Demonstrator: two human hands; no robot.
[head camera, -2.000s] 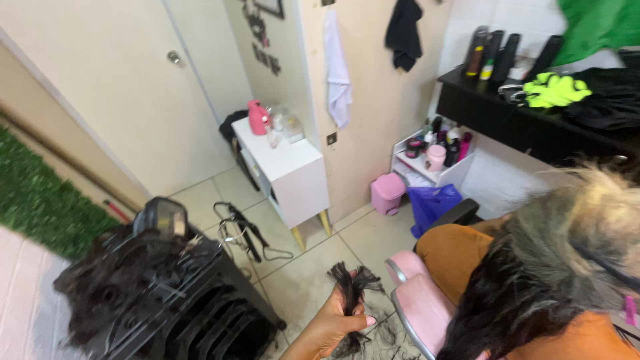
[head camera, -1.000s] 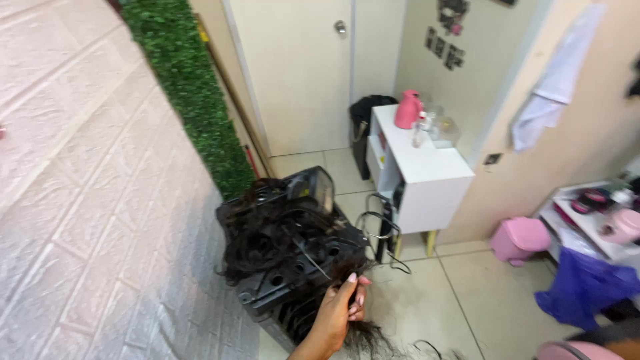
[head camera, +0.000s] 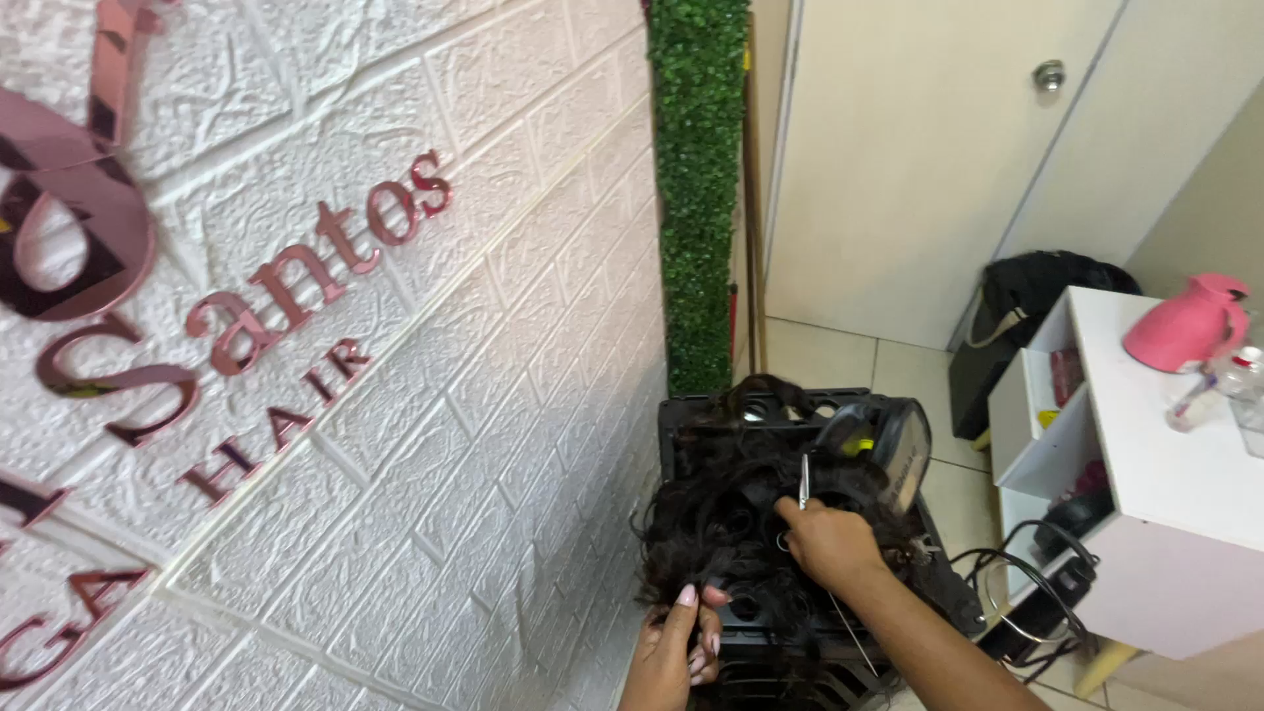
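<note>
A heap of dark wavy hair (head camera: 731, 504) lies over the top of a black plastic salon trolley (head camera: 691, 415). At its near left edge is my left hand (head camera: 681, 637), thumb and fingers drawn together by some strands; whether they pinch hair is unclear. My right hand (head camera: 834, 543) is over the middle of the heap, closed around metal scissors (head camera: 805, 479) whose blades point up and away. A thin metal rod (head camera: 851, 632) slants down beneath my right wrist. A dark case-like item (head camera: 904, 449) stands at the trolley's far right corner.
A textured white brick-pattern wall (head camera: 494, 415) with mirrored lettering runs along the left. Artificial greenery (head camera: 699, 197) and a door (head camera: 889, 168) are beyond the trolley. On the right, a white cabinet (head camera: 1165, 474) holds a pink jug (head camera: 1190, 321); black cables (head camera: 1047, 583) hang beside it.
The view has swung left toward the wall and trolley. One hand held dark hair near the pink-armed chair, then by the trolley; now both hands are over it, the right with scissors.
</note>
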